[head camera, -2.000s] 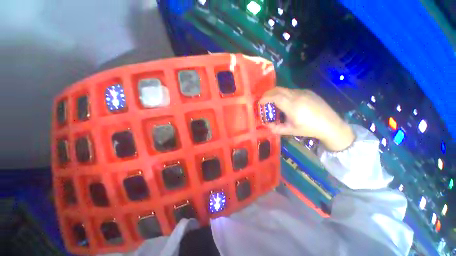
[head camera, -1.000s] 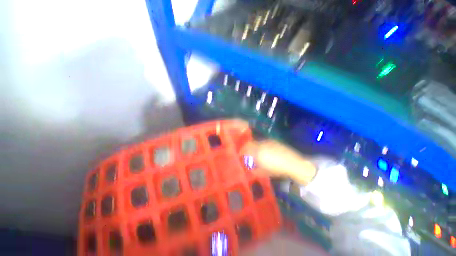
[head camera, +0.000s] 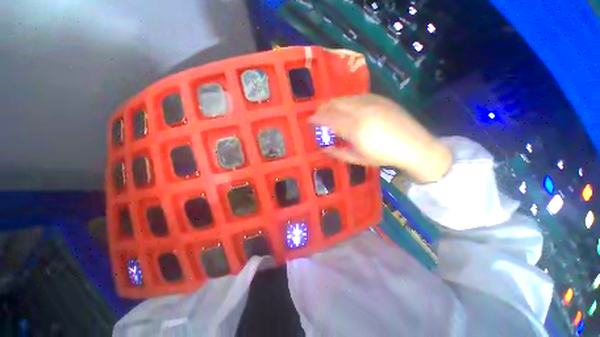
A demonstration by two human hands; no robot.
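Observation:
An orange-red compartment tray [head camera: 256,122] is tilted in front of me, most of its pockets filled with dark or greyish watch bodies. My right hand [head camera: 381,135] reaches over its right end. Its fingertips are around a watch with a lit white-blue dial [head camera: 325,135], at a second-row pocket. Two other lit watches sit in the bottom row, one right of centre [head camera: 297,234] and one at the left corner [head camera: 135,271]. My left hand is not visible; only its white sleeve [head camera: 197,309] shows below the tray.
A blue rack [head camera: 549,46] curves along the right, with a green shelf, dark strips [head camera: 362,39] and many small coloured lights. One blue light [head camera: 491,115] shines beyond my right wrist. A grey surface lies at the upper left. Dark blue and green structures are at the lower left.
My right hand has moved the lit watch left, from the tray's right edge to a pocket that was empty. A top-row dial has gone dark; the bottom-left one is now lit. The view swung away and back.

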